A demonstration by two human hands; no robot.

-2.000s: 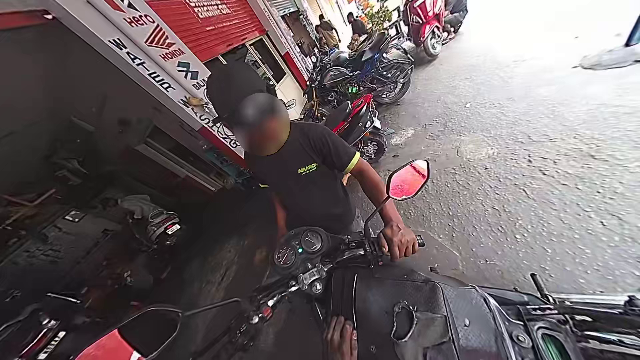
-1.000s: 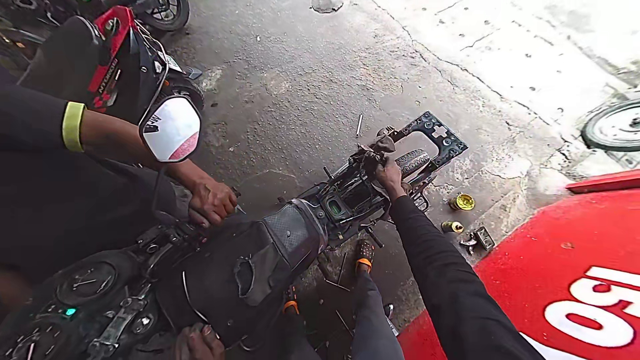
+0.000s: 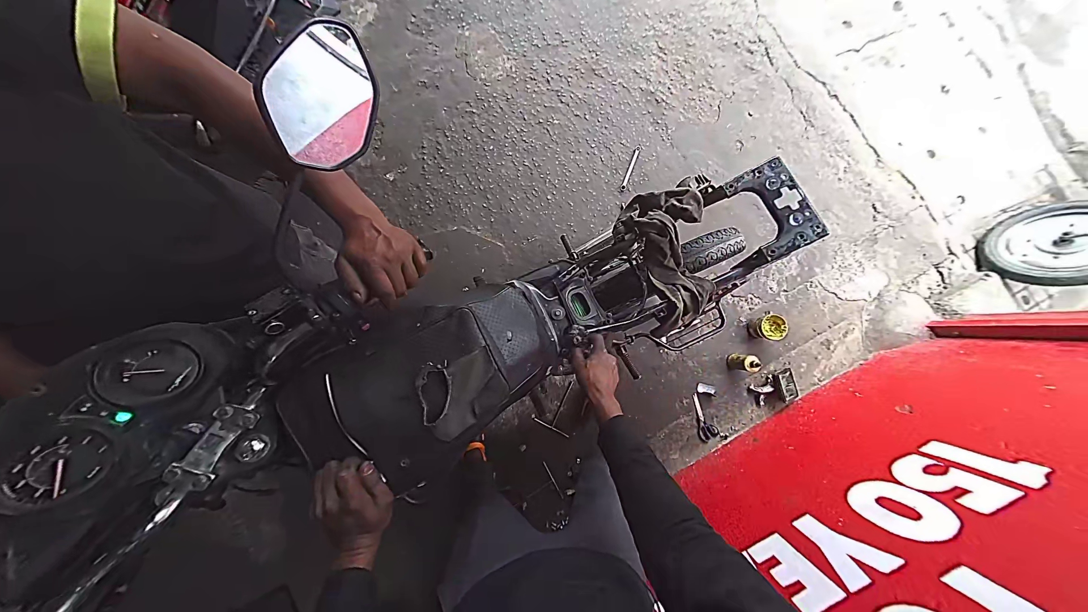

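A motorcycle with its seat off stretches across the view, its fuel tank under a torn black cover (image 3: 399,382). My left hand (image 3: 350,501) rests with curled fingers at the cover's near edge, by the handlebar; whether it grips the cover I cannot tell. My right hand (image 3: 595,374) reaches to the side of the bare frame just behind the tank, its fingertips hidden among the parts there. A dark cloth (image 3: 667,255) lies over the rear frame, ahead of the rear tyre (image 3: 714,249). The instrument cluster (image 3: 144,374) shows a green light.
A co-worker's hand (image 3: 382,259) is at the far handlebar grip, below the mirror (image 3: 319,93). On the ground lie a wrench (image 3: 631,167), a yellow tin (image 3: 768,326), a small yellow bottle (image 3: 744,363), scissors (image 3: 705,416) and a loose wheel (image 3: 1041,242). A red painted surface (image 3: 850,425) borders the right.
My right hand has moved from the rear frame, where it was at the dark cloth, back towards the tank. The cloth now lies on the frame without my hand. The view has swung down from the street.
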